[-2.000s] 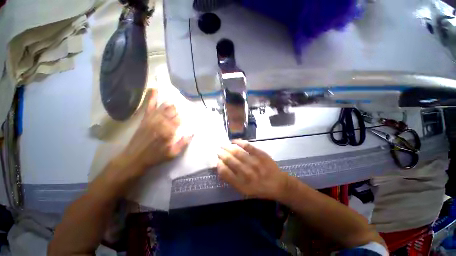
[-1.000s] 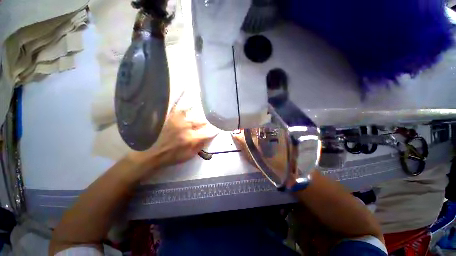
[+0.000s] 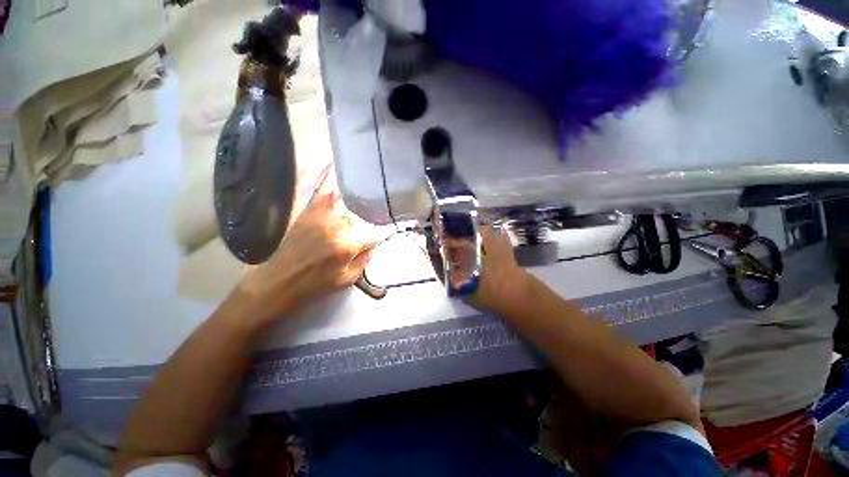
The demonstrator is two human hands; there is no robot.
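Note:
A cream garment panel (image 3: 200, 200) lies on the white table left of the sewing machine head (image 3: 503, 140). My left hand (image 3: 321, 247) rests with spread fingers near the needle area, its fingertips lost in glare; whether it grips cloth cannot be told. A small curved tan piece (image 3: 370, 284) shows just below it. My right hand (image 3: 493, 265) is beside the needle area, partly hidden behind the chrome loop (image 3: 457, 244); its fingers cannot be made out clearly. The needle and presser foot are too bright and small to tell.
A grey lamp head (image 3: 254, 177) hangs over my left hand. Stacked cut panels (image 3: 88, 116) lie far left. Purple fluff (image 3: 568, 56) covers the machine head. Black-handled scissors (image 3: 663, 244) and metal shears (image 3: 754, 272) lie right. A red crate (image 3: 768, 447) with cloth is below right.
Two seconds ago both hands lay on pale cloth that reached the table's front edge; that front part no longer shows. My right hand has moved up behind the chrome loop. The camera view has shifted.

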